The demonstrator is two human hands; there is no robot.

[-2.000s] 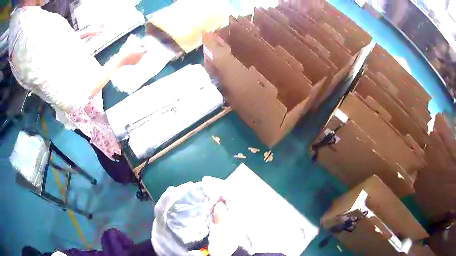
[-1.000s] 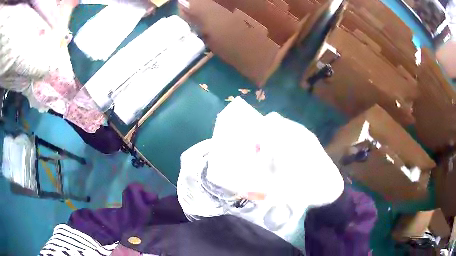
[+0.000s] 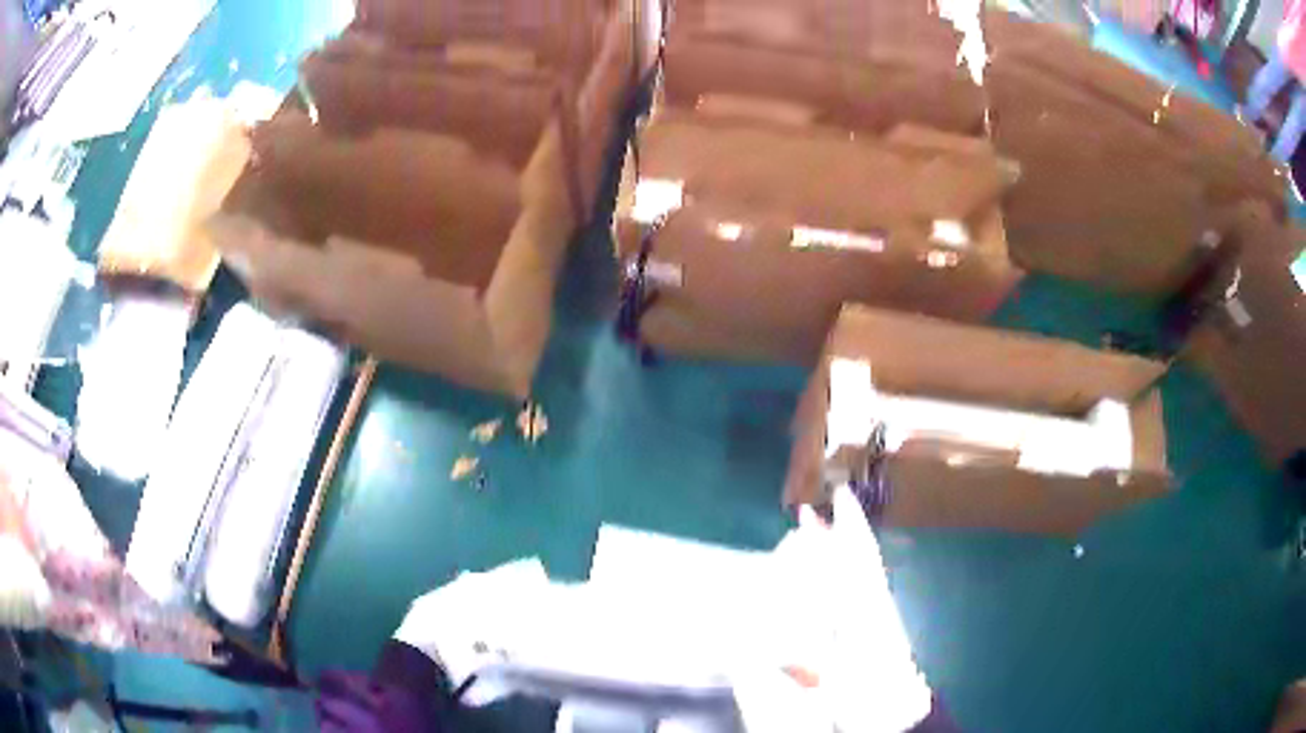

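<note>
A white moulded packing tray (image 3: 652,609) is low in the middle, close to my body, overexposed, with a greyish lower edge. My left hand (image 3: 473,623), in a white glove below a purple sleeve, is at its left end. My right hand (image 3: 845,637), in a white glove with a bare fingertip showing, is at its right end. Both hands appear closed on the tray; glove and tray edges blend in the glare. Something pale and shiny shows under the tray, not clear what.
An open carton (image 3: 974,494) with white packing inside and a black cord (image 3: 877,465) stands right of centre. Rows of cartons (image 3: 745,287) stand behind. White wrapped units (image 3: 236,473) lie left beside a wooden strip (image 3: 322,508). Cardboard scraps (image 3: 531,421) lie mid-table. A person's patterned clothing (image 3: 86,573) shows far left.
The view has turned right, towards the cartons. The tray, upright and bunched before my chest a second ago, now lies flatter and lengthwise between my hands.
</note>
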